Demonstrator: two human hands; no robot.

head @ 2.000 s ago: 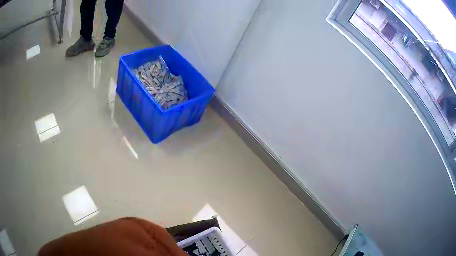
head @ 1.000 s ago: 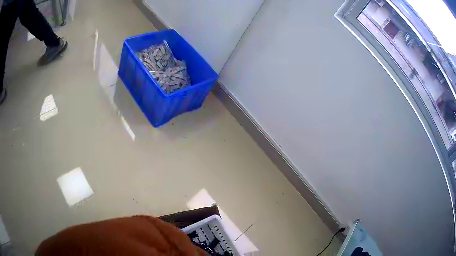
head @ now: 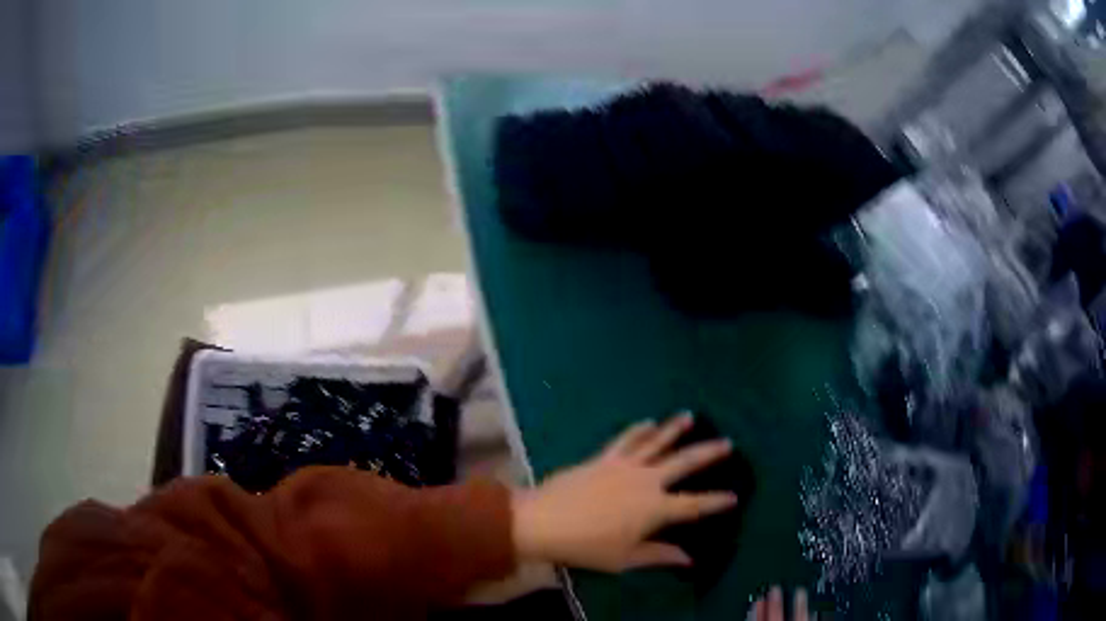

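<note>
My left hand (head: 625,500), in a rust-brown sleeve, is over the green bench top (head: 570,328) with its fingers spread. A blurred dark item, probably black rubber (head: 716,534), lies under and beside the fingers; I cannot make out single parts. Only the fingertips of my right hand (head: 779,605) show at the bottom edge; the rest is cut off. A large dark heap of black rubber mouldings (head: 679,170) lies at the bench's far end. A loose pile of small silver metal pieces (head: 855,497) lies right of my left hand.
A white basket (head: 194,419) holding black parts with silver glints stands left of the bench. Crinkled clear plastic bags (head: 934,267) crowd the right side. Part of a blue crate (head: 18,261) shows at the left edge.
The view has swung from the floor, wall and blue crate to the bench. My left hand and my right fingertips have come into view. The person's legs are out of view.
</note>
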